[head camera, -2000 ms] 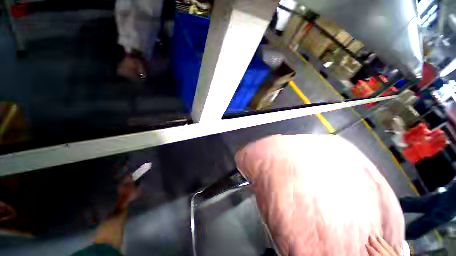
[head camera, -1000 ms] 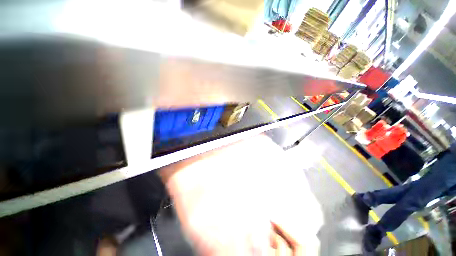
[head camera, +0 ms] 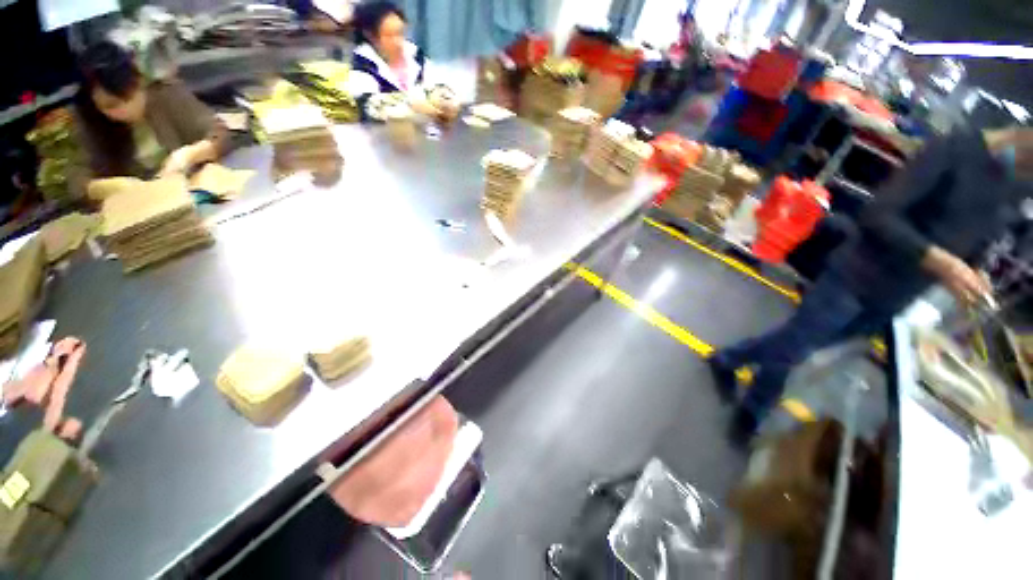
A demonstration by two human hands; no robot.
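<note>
Neither of my hands shows clearly; a tiny skin-coloured spot at the bottom edge is too small to identify. A pink cushion lies on a metal-framed stool, tilted against the metal table's near edge. On the table in front of me are two small tan stacks of cut pieces, a larger one and a smaller one beside it. A crumpled white scrap lies to their left. Pinkish-red strips and brown-green bundles lie at the left edge.
Two people sit at the table's far side near brown stacks. Another person stands at right by a white-topped table. Clear plastic and a brown box are on the floor. Red bundles stand beyond the yellow lines.
The view has swung up and over the tabletop. The pink cushion now shows smaller and lower. Earlier, one hand rested on it and the other held a white object low at left; neither shows clearly now.
</note>
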